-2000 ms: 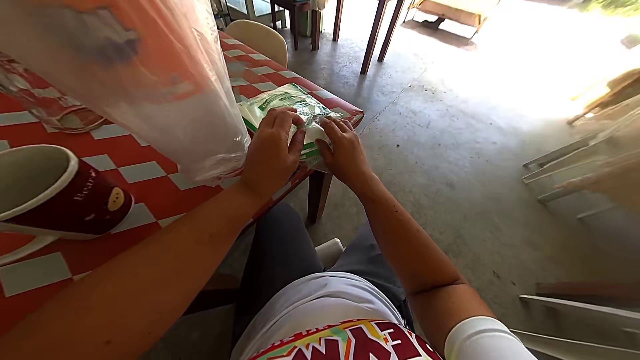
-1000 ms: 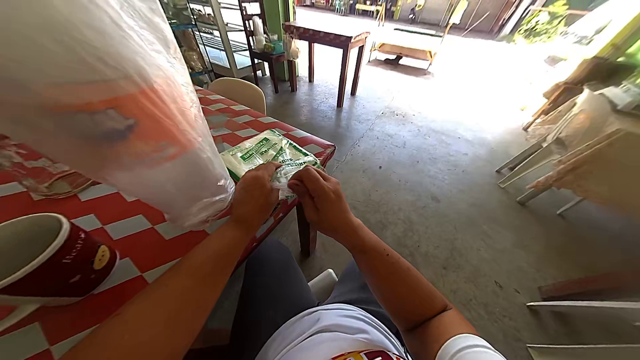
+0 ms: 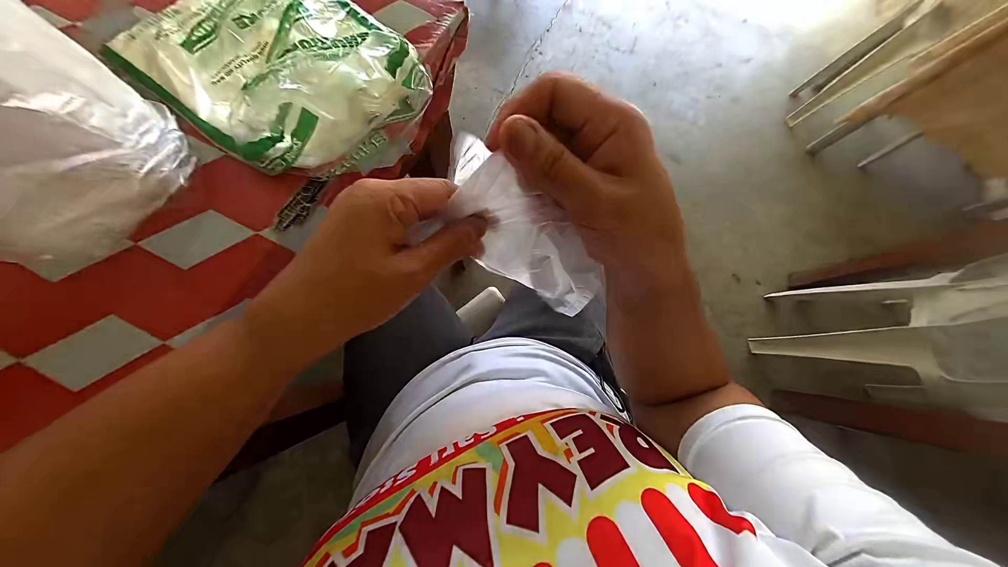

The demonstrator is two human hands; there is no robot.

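A thin clear plastic bag (image 3: 535,244) hangs crumpled between both hands, above my lap. My left hand (image 3: 394,252) pinches its left edge between thumb and forefinger. At the bag's upper part, my right hand (image 3: 587,169) grips the film with curled fingers. Beyond my left hand, a clear plastic pack with green print (image 3: 315,87) lies at the corner of the table, touched by neither hand. The pack bears writing and holds folded whitish film.
A red and grey checkered table (image 3: 213,276) spans the left side, with a large whitish plastic bag (image 3: 71,150) on it. White plastic chairs (image 3: 937,331) stand at the right, near a tan-covered piece of furniture (image 3: 945,102). Concrete floor (image 3: 709,63) shows beyond my right hand.
Both hands were at the green-printed pack on the table corner; now they are off it, nearer my body, holding a thin plastic bag. The view has tilted down.
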